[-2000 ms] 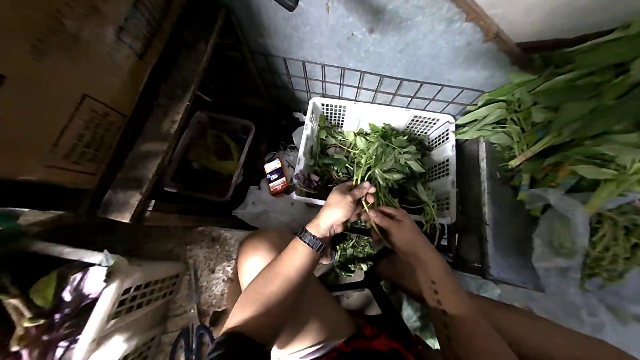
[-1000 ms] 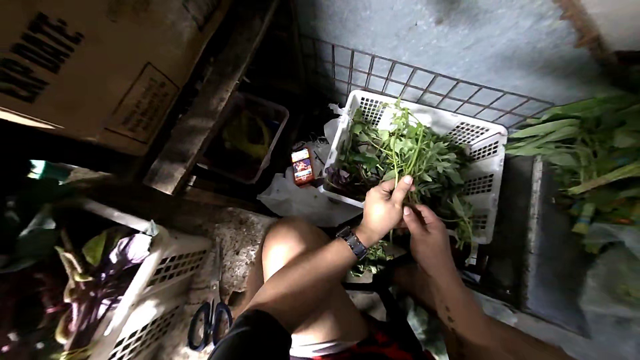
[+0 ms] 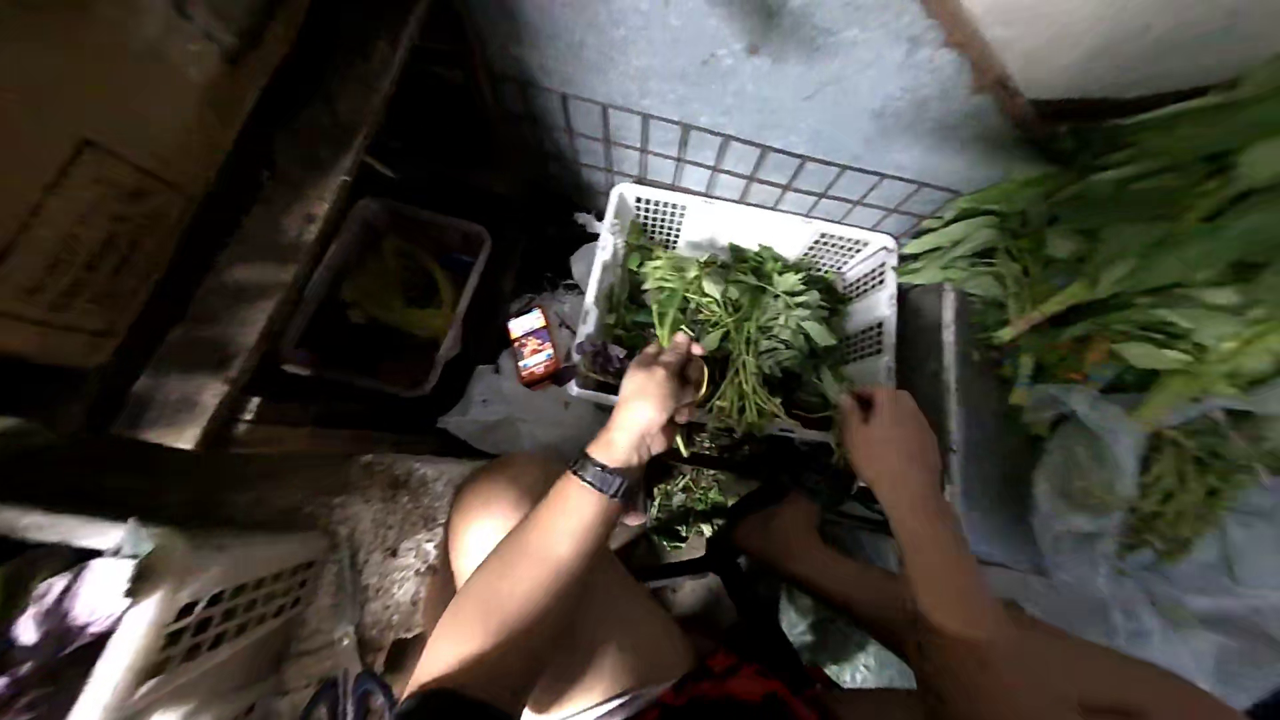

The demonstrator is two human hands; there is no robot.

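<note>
My left hand [image 3: 660,385], with a dark watch on the wrist, grips a small bunch of green leafy stems [image 3: 668,305] at the near left side of a white plastic basket [image 3: 760,210]. A thin yellow loop, perhaps a rubber band, shows by its fingers. Leafy greens [image 3: 750,330] lie in the basket, their stems pointing toward me. My right hand [image 3: 885,430] is at the basket's near right corner, fingers curled beside some leaves; whether it pinches anything I cannot tell.
A lit phone [image 3: 533,345] lies left of the basket beside a plastic tub [image 3: 385,300]. Wire mesh [image 3: 740,165] stands behind. Large leafy bundles [image 3: 1130,290] are at right. Scissors [image 3: 348,695] and another white basket [image 3: 220,620] are lower left. Cut greens [image 3: 688,505] lie between my legs.
My hands were together over the basket's near edge holding stems; now they are apart, the right one moved to the right. The left still holds stems.
</note>
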